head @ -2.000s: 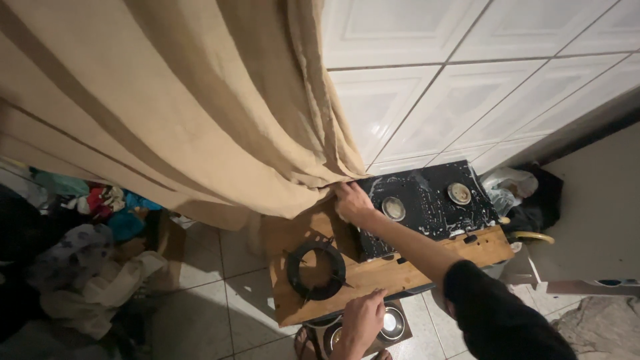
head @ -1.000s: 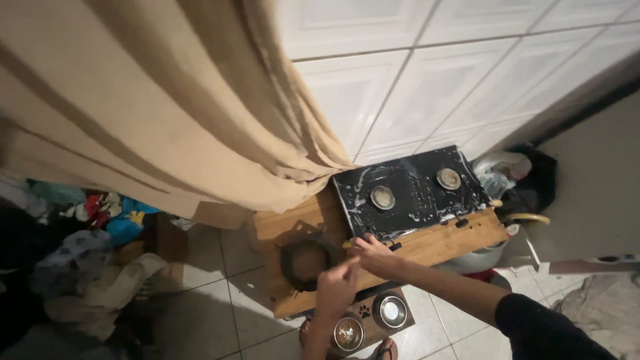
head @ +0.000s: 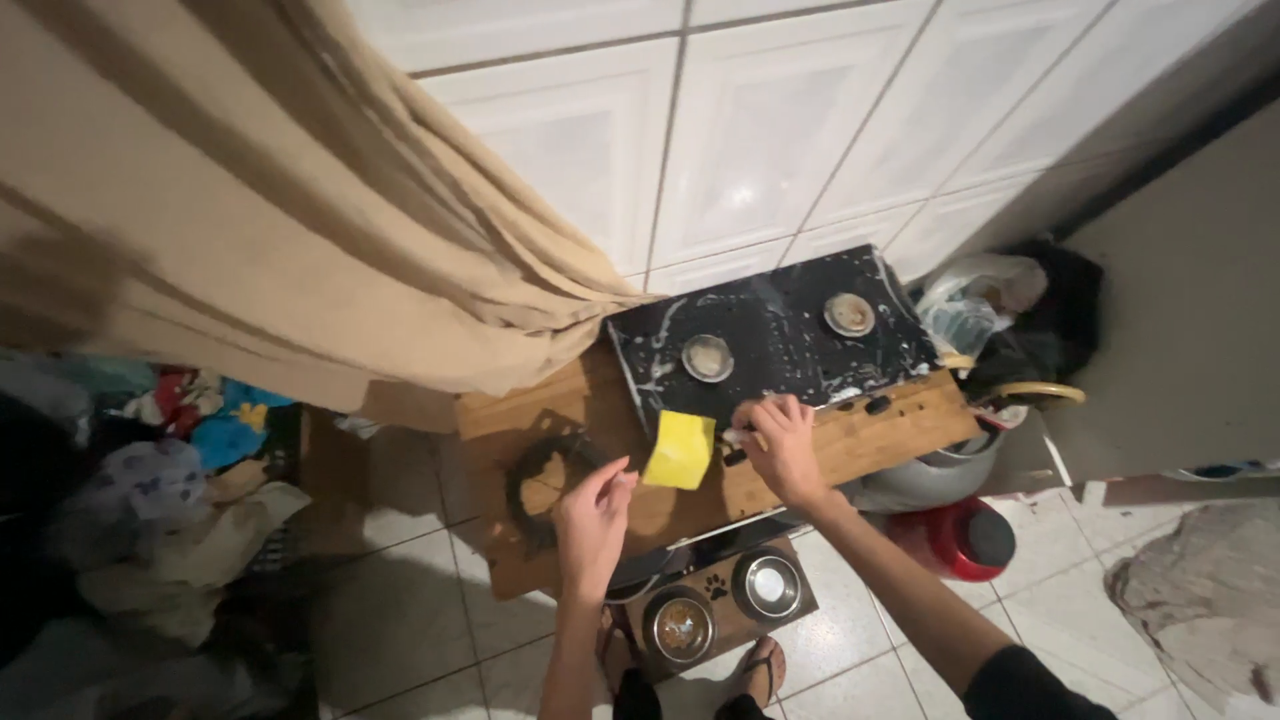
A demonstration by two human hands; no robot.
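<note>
A black two-burner cooktop streaked with white suds lies on a wooden board. Between my hands is a yellow sponge or cloth, just right of the fingertips of my left hand; whether they touch it is unclear. My right hand, its fingers curled together, is at the cooktop's front edge by a dark knob; something small and pale shows at its fingertips. A black ring-shaped pan support rests on the board, left of my left hand.
A beige curtain hangs at the left against the tiled wall. Below the board are a pet bowl stand and my feet. A grey pot, a red container and bags are at right; piled clothes at left.
The yellow sponge or cloth has come into plain sight between my hands. My hands, close together one second ago, are now apart. My right hand was at the curtain's edge two seconds ago.
</note>
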